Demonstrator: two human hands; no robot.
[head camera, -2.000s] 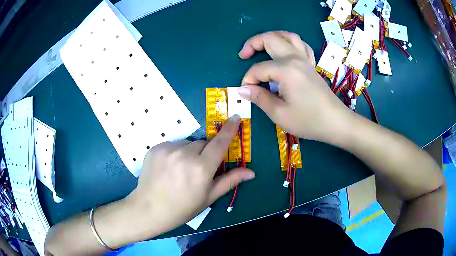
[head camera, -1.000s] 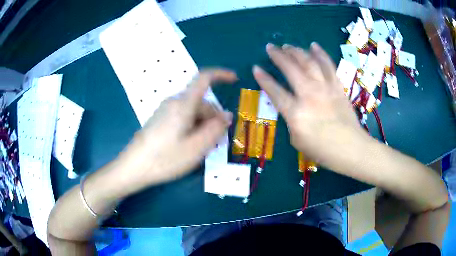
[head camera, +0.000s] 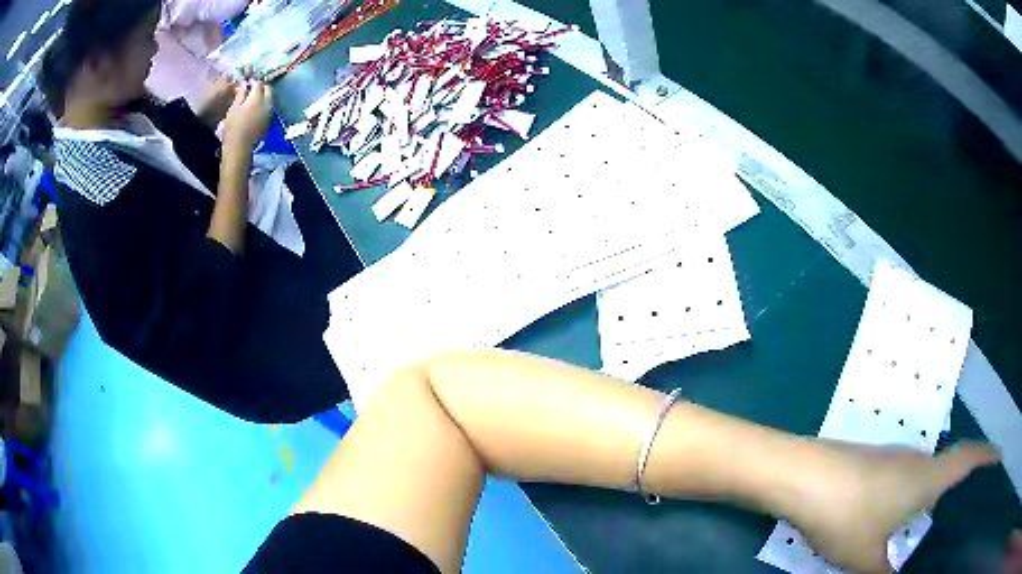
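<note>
My left hand (head camera: 869, 505), blurred, is at the lower right with its palm turned down over the lower part of a white dotted pad sheet (head camera: 897, 359). One finger points right; the others are partly hidden, so I cannot tell whether they grip the sheet. White sheet parts show on both sides of the hand. A blurred skin-toned sliver (head camera: 1014, 552) at the lower right edge may be part of my right hand, cut off by the frame. The orange cells are not in view.
Large stacked pad sheets (head camera: 527, 224) lie on the green mat, with a smaller dotted sheet (head camera: 672, 303) beside them. Behind is a pile of white-faced pieces with red wires (head camera: 437, 101). A person in dark clothes (head camera: 213, 280) sits at left. A pale rail (head camera: 784, 202) runs behind.
The view has swung far left, bringing the neighbouring person and wire pile in. The orange cells and right-hand pile have left the view. My right hand is almost wholly out of frame.
</note>
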